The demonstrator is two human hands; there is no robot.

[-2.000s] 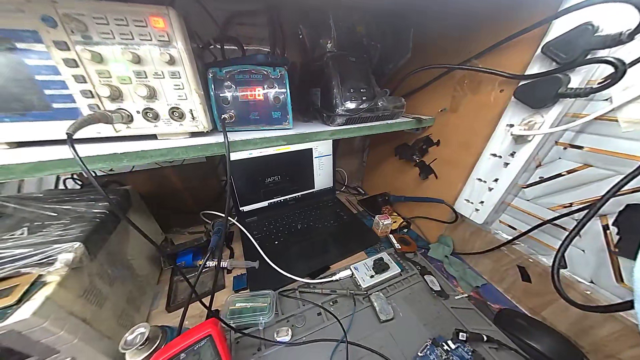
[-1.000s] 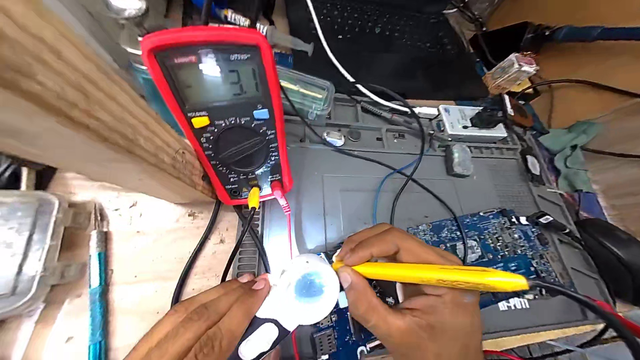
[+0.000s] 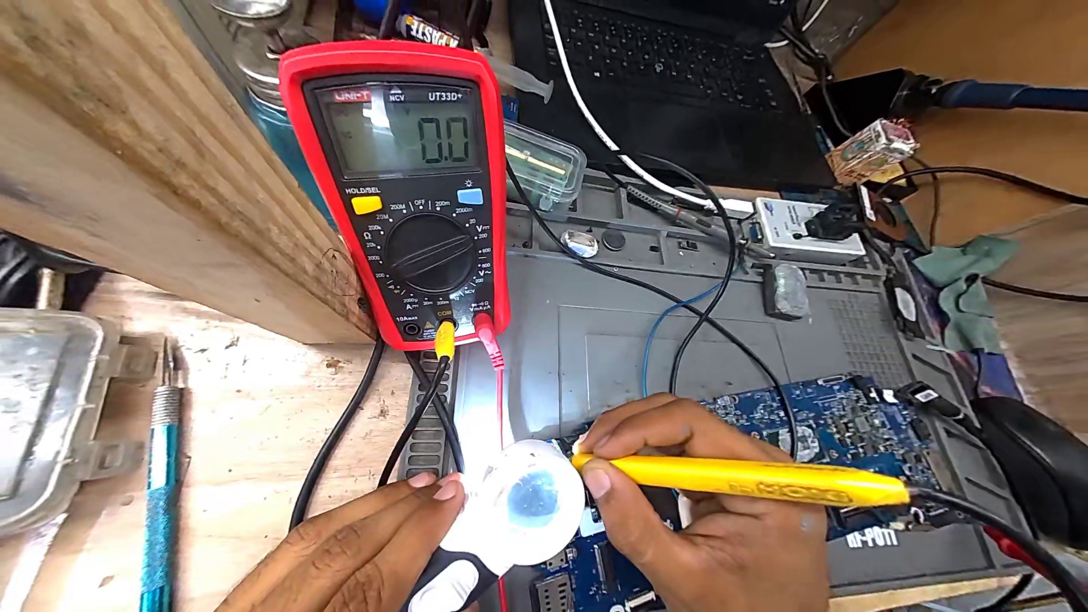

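My left hand (image 3: 365, 544), at the bottom, holds a white lighted magnifier (image 3: 534, 501) with a dark part on its handle. The lens is over the near left part of a blue circuit board (image 3: 850, 425). My right hand (image 3: 714, 518) pinches a yellow multimeter probe (image 3: 748, 480) beside the lens; its tip is hidden. A red and black UNI-T multimeter (image 3: 399, 195) stands tilted behind the magnifier, its display reading 0.0, with a yellow plug (image 3: 444, 340) and a red plug (image 3: 489, 340) in its jacks. The board lies on a grey repair mat (image 3: 612, 340).
A wooden post (image 3: 187, 153) rises at the left. Near it lie a clear plastic case (image 3: 51, 416) and a teal precision tool (image 3: 160, 501). Behind are a laptop (image 3: 663, 93), a small clear box (image 3: 544, 166) and a white socket adapter (image 3: 803, 229). Cables cross the mat.
The view has swung down from the shelf and laptop to the hands and board. Since a second ago the meter display has gone from about 3.1 to 0.0; both hands keep their holds.
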